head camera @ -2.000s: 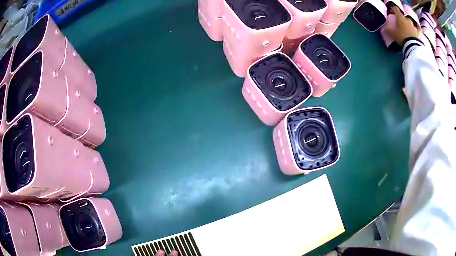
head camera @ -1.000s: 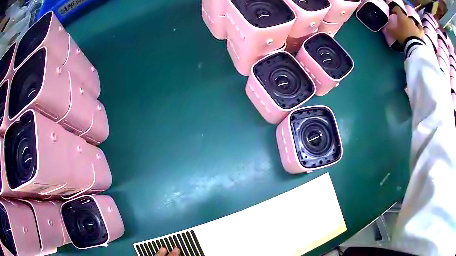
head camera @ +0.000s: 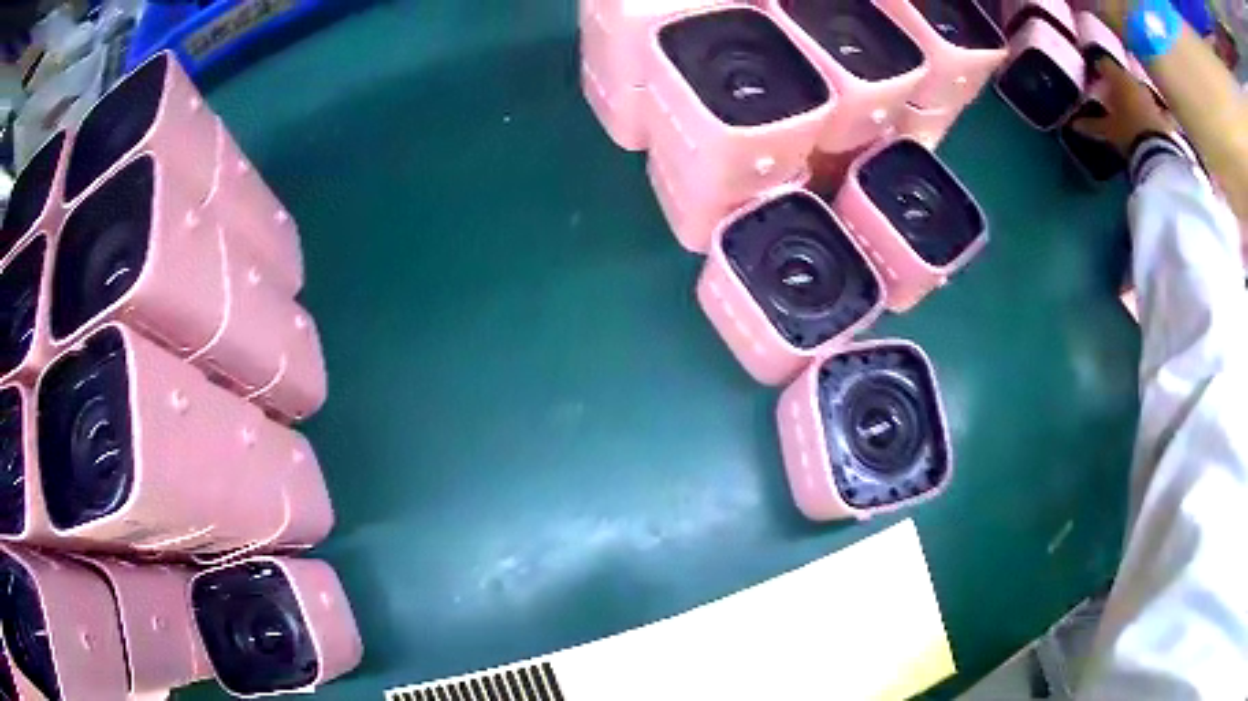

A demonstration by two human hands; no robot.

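My right hand [head camera: 1125,112] is at the far right end of its pale sleeve, with its fingers around a pink housing [head camera: 1092,148] at the edge of a pile; the far side of the grip is hidden. My left hand is out of the picture. The pale strip sheet [head camera: 767,623] lies at the bottom, its rows of black strips [head camera: 493,683] cut off by the lower edge. A single pink housing [head camera: 876,427] stands just beyond the sheet, its dark ringed end facing up.
Stacked pink housings [head camera: 192,438] fill the left side. More housings [head camera: 746,130] stand at the upper middle. A blue tray [head camera: 226,34] is at the upper left. Another person's forearm [head camera: 1204,89] shows at the upper right. The table's near edge curves at the lower right.
The view has shifted, so the things sit lower in the picture. My left fingertips have left view at the strips. Another forearm has come in at the upper right. The gripped housing's dark end now shows.
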